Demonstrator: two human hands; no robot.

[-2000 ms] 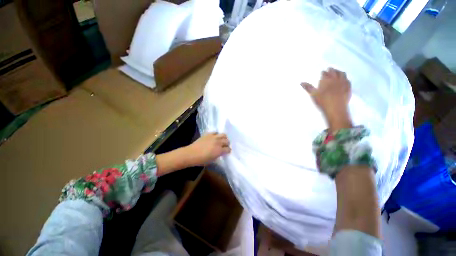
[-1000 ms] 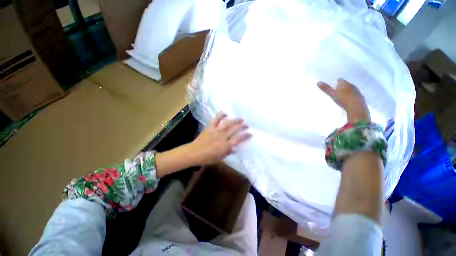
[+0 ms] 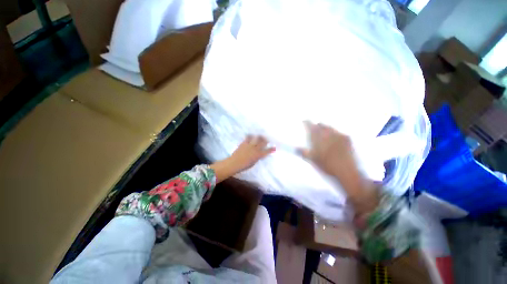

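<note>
A huge white poly bag of foam sheets [image 3: 311,72] bulges in front of me, glaring white. My left hand [image 3: 251,152] rests on its lower left side with the fingers bent; whether it pinches the plastic is unclear. My right hand [image 3: 328,147] is blurred over the lower middle of the bag; its grip cannot be made out. An open brown carton [image 3: 225,213] sits between my knees under my left forearm, its inside dark.
A cardboard-covered bench [image 3: 72,161] is at the left. A pad tray [image 3: 175,52] with white foam pads [image 3: 142,36] stands on it. A blue bag or bin [image 3: 456,166] is at the right. Brown boxes [image 3: 467,83] are heaped behind it, and more cartons lie below the sack.
My right hand has moved down and left across the bag. My left hand stays near the bag's lower left edge. The view has shifted right, and a dark gap shows at the bag's right side.
</note>
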